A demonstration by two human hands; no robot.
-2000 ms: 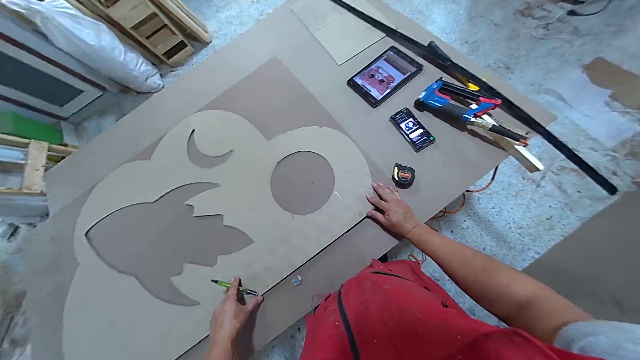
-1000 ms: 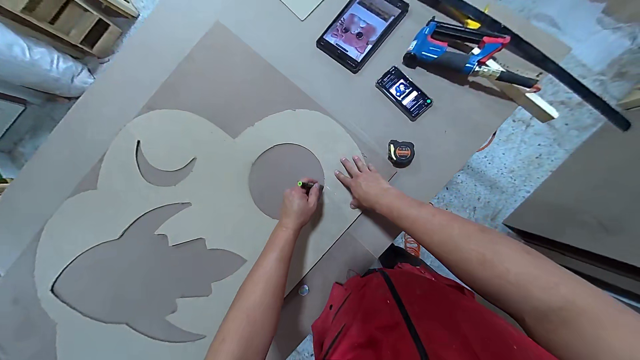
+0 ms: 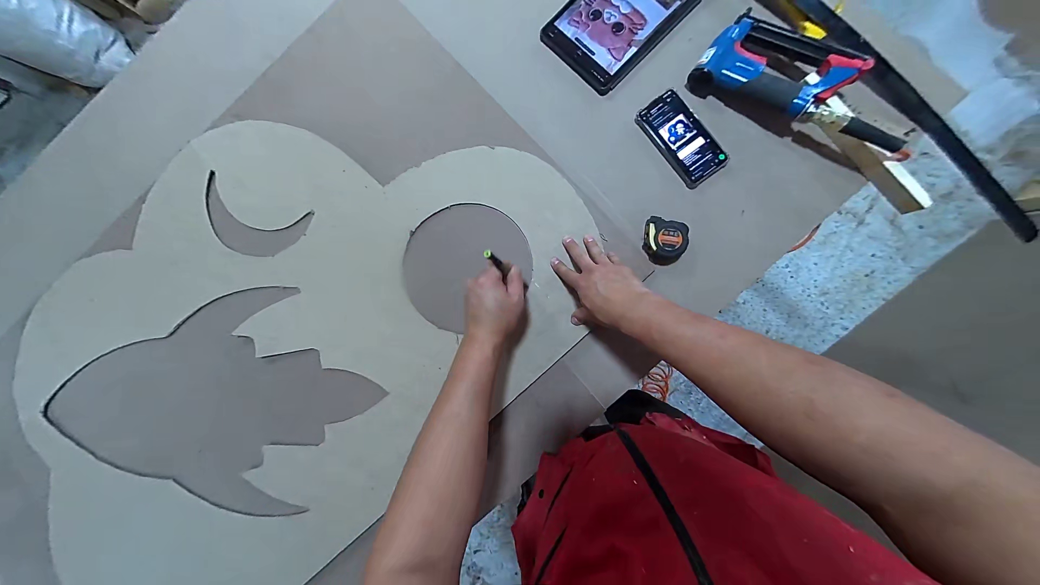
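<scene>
My left hand [image 3: 494, 302] is closed around a dark pen with a green end [image 3: 489, 256], over the right edge of the round cut-out [image 3: 463, 260]. Its tip is hidden by the hand. Flat on a pale cloud-shaped board [image 3: 366, 244] rests my right hand [image 3: 597, 284], fingers spread, just right of that hole. The same board has a crescent cut-out [image 3: 256, 236] at upper left and a rocket-shaped cut-out [image 3: 203, 390] below it. Brown sheet material shows through the openings. A black tape measure [image 3: 665, 240] lies right of my right hand.
Beyond the board lie a smartphone [image 3: 682, 139] and a tablet [image 3: 609, 36], both lit. A blue pneumatic stapler [image 3: 772, 69], a wood strip [image 3: 886, 175] and a long black bar [image 3: 934, 122] are at upper right. An orange coiled hose [image 3: 656, 380] shows beside the table edge.
My left hand has moved with the pen from the board's lower edge near the rocket cut-out to the round hole. My right hand stays on the board. The view has come closer.
</scene>
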